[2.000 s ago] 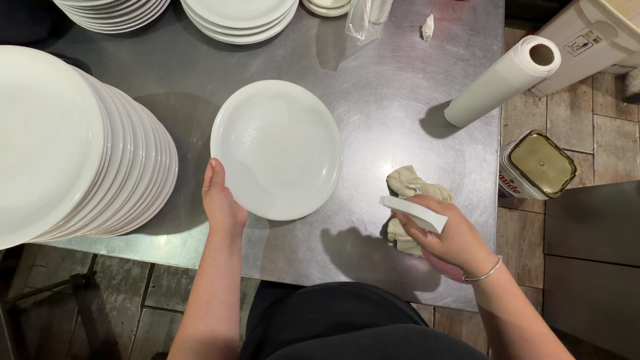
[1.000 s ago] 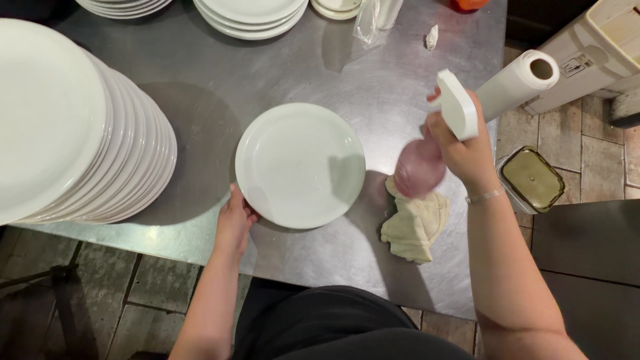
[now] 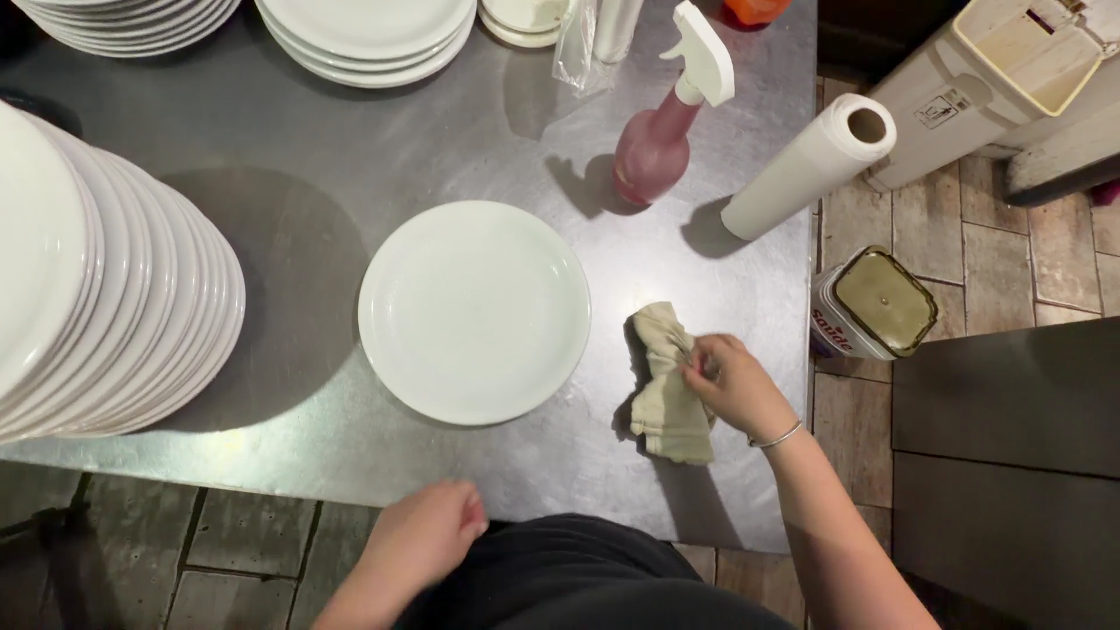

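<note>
A round white plate (image 3: 474,313) lies by itself on the stainless steel table (image 3: 420,140). My right hand (image 3: 739,385), with a bracelet at the wrist, pinches a crumpled beige cloth (image 3: 669,394) to the right of that plate. Below the plate, at the table's front edge, my left hand (image 3: 430,529) is curled closed and holds nothing that I can see. A spray bottle (image 3: 656,149) with pink liquid and a white trigger head stands upright beyond the cloth. To its right rises a white roll (image 3: 787,179), standing on end.
A tall stack of white plates (image 3: 149,306) fills the left side. More plates (image 3: 372,39) and small dishes (image 3: 525,22) sit along the far side, near a clear plastic bag (image 3: 576,48). Off the table's right edge are a lidded bucket (image 3: 884,302) and a pale bin (image 3: 954,96).
The spray bottle, in my right hand one second ago, now stands on the table, and that hand has taken hold of the cloth. My left hand has let go of the plate and drawn back toward my body.
</note>
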